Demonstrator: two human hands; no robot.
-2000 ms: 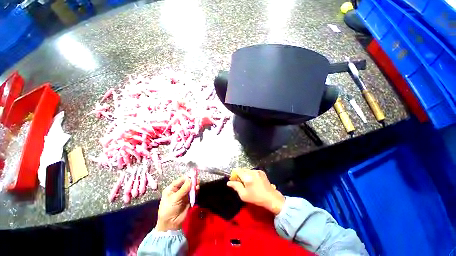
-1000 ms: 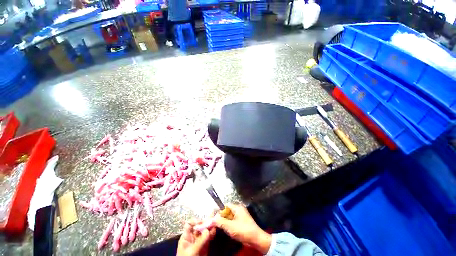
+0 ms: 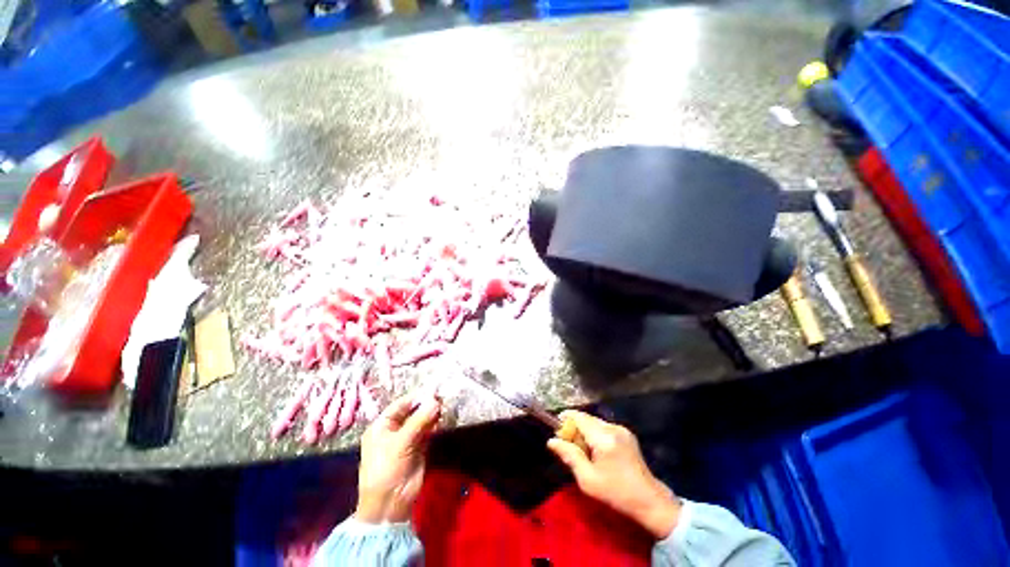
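Note:
My left hand [image 3: 393, 456] is at the bench's front edge, thumb and fingers pinched on a small pink piece, mostly hidden and blurred at the fingertips. My right hand [image 3: 611, 463] is shut on the yellowish handle of a trimming knife [image 3: 512, 400]. Its narrow blade points up and left, over the bench, apart from my left hand. A loose heap of pink pieces [image 3: 382, 305] lies on the speckled bench beyond my hands. Several longer pieces [image 3: 321, 403] lie side by side at its near edge.
A black hooded object [image 3: 670, 222] stands right of the heap. Spare tools [image 3: 866, 290] lie beyond it, beside stacked blue crates [image 3: 941, 166]. At left are red trays [image 3: 127, 282] with clear bags, white cloth [image 3: 166, 305], a black phone [image 3: 157, 390] and cardboard [image 3: 210, 349]. More blue crates [image 3: 897, 476] are below the bench.
The view has tilted down since one second ago, showing more of the red apron. My hands, close together then, are now apart, and the knife blade points further left.

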